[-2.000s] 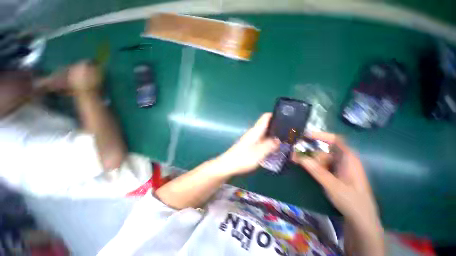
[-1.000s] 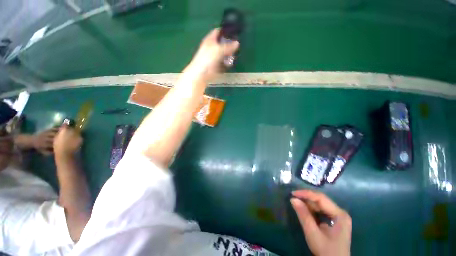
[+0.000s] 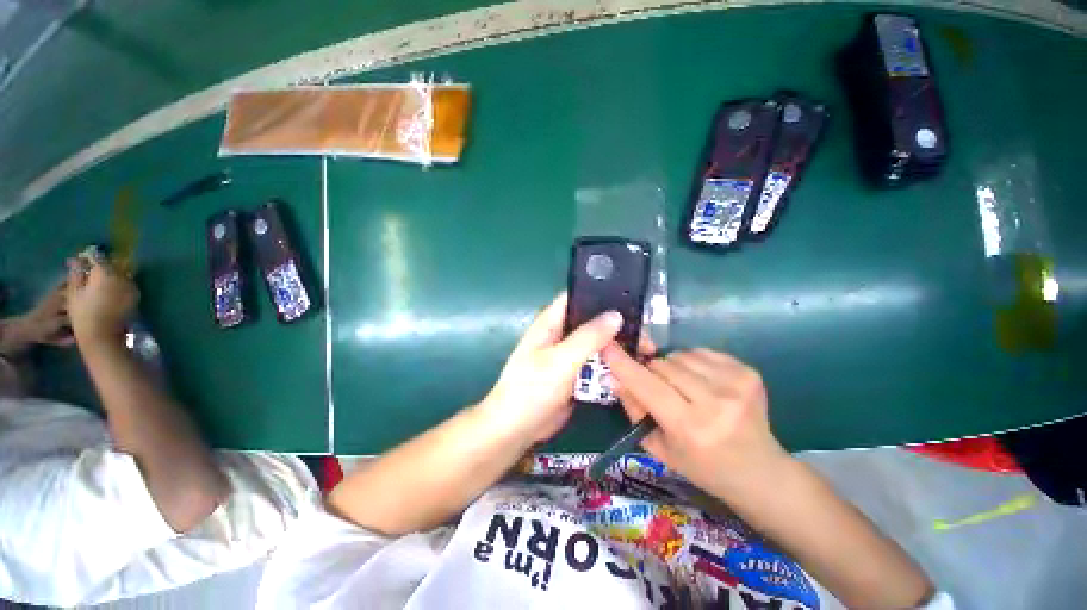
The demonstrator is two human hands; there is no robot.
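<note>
A black phone housing [image 3: 606,284] is held upright in the middle, its round silver disc at the far end and a silver-blue board patch at the near end. My left hand [image 3: 534,379] grips its left side, thumb across the front. My right hand [image 3: 703,411] has its fingertips on the housing's lower right part, with dark tweezers [image 3: 622,449] tucked in it, pointing down toward my body. The fingers hide the housing's lower middle. A clear release sheet [image 3: 620,211] lies on the bench just behind the housing.
Two loose housings [image 3: 724,173] lie at the right, beside a thick stack of housings [image 3: 906,101]. Amber sheets in a clear bag [image 3: 328,123] lie at the back left. Another worker's arm [image 3: 143,417] is at left, near two housings [image 3: 281,262]. Yellow-green tape [image 3: 1026,305] is at far right.
My left hand has come back from the far belt, where it held a phone, and now holds a housing before me. My right hand has joined it. Two housings now show at left.
</note>
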